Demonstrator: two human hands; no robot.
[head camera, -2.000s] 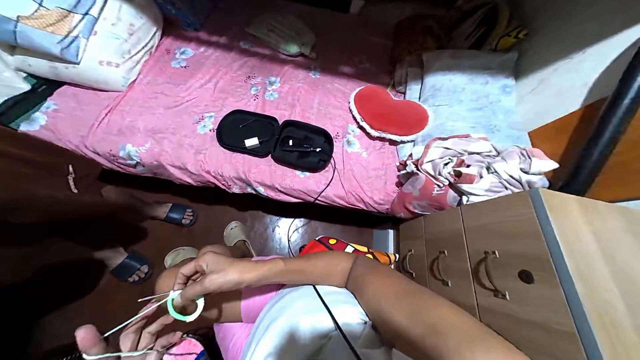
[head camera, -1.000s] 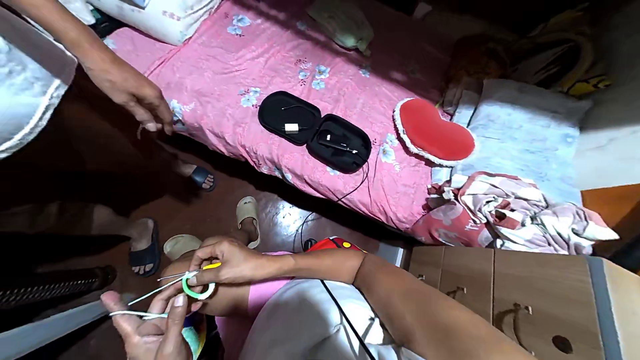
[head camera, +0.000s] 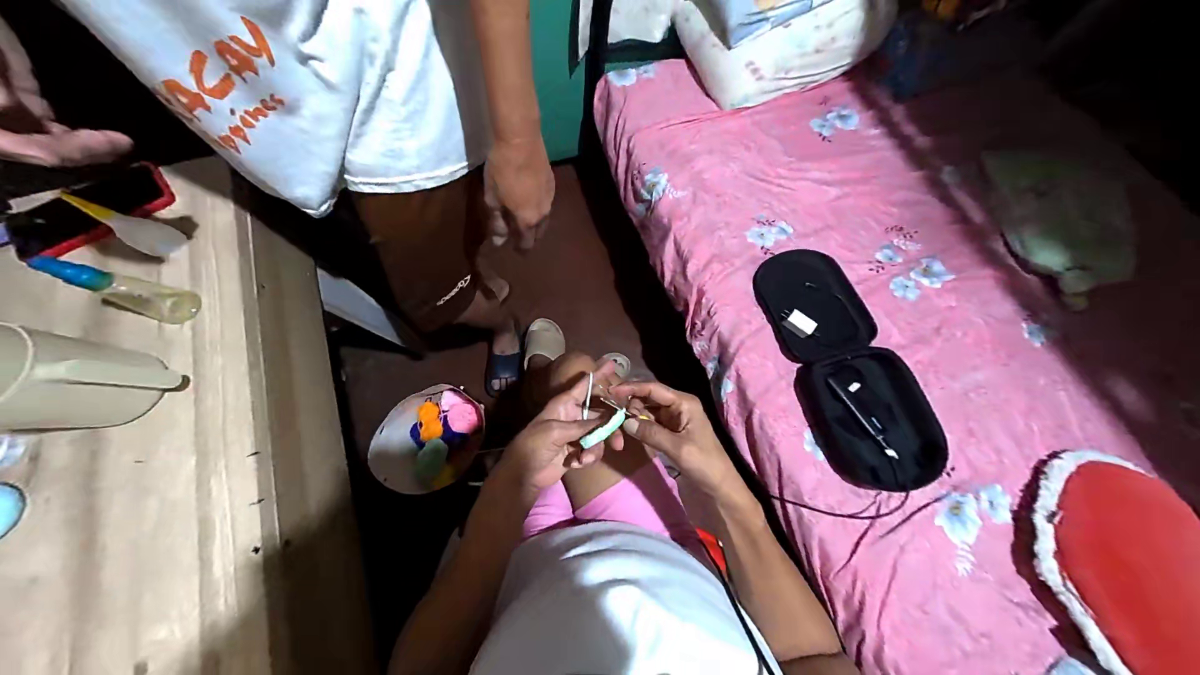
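Observation:
Above my lap, my left hand (head camera: 562, 433) pinches a small ring of pale green and white crochet work (head camera: 603, 428), with a strand of white yarn (head camera: 589, 394) running up over its fingers. My right hand (head camera: 670, 422) meets it from the other side and grips a crochet hook (head camera: 639, 416), of which a bit of yellow handle shows. The hook's tip is at the top of the work; fingers hide most of its shaft. Left of my knees stands a white round container (head camera: 389, 455) holding balls of orange, pink, blue and green yarn (head camera: 431, 422).
A person in a white shirt (head camera: 375, 103) stands ahead on the left. At left, a wooden table (head camera: 187, 487) bears a beige pitcher (head camera: 84, 380), a phone and a tube. On the right, a bed with pink floral sheet (head camera: 741, 187) holds an open black case (head camera: 872, 417) and red heart-shaped cushion (head camera: 1125, 553).
The view has swung far to the left, bringing in the table and the yarn container. My hands have come closer together around the crochet work; the yarn stretched out to my left hand before.

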